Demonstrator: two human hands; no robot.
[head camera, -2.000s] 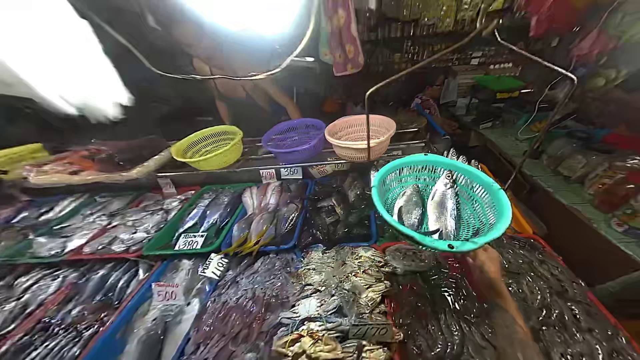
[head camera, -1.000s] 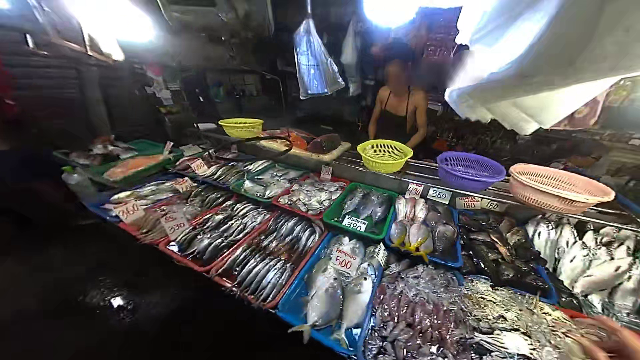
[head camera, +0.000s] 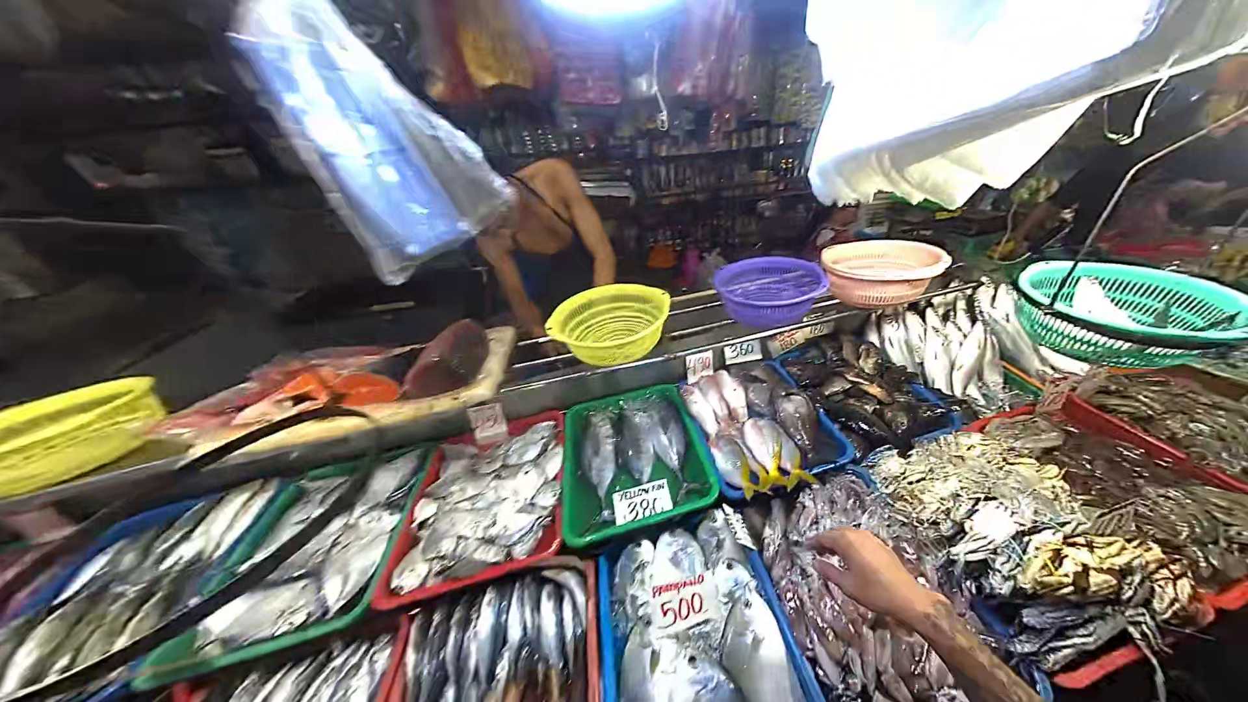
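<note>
My right hand (head camera: 868, 570) reaches in from the lower right over a heap of squid (head camera: 838, 624), its fingers bent at the squid's upper left part; whether it grips any is not clear. Left of it lies a blue tray of silvery pompano (head camera: 751, 634) with a price card (head camera: 680, 598). Above are a green tray of fish (head camera: 639, 444) and a blue tray of pinkish fish with yellow tails (head camera: 765, 429). Crabs (head camera: 985, 487) are heaped to the right of the hand. My left hand is not in view.
Yellow (head camera: 609, 327), purple (head camera: 770, 291) and pink baskets (head camera: 882, 273) stand along the back rail. A teal basket with fish (head camera: 1141, 302) hangs at right. Clear plastic bags (head camera: 380, 136) hang above. Behind the stall a person (head camera: 546, 229) bends forward. More fish trays (head camera: 487, 497) fill the left.
The view has swung left and then partly back. My right hand, beside the teal basket two seconds ago, is now over the squid. The person behind the stall now bends forward.
</note>
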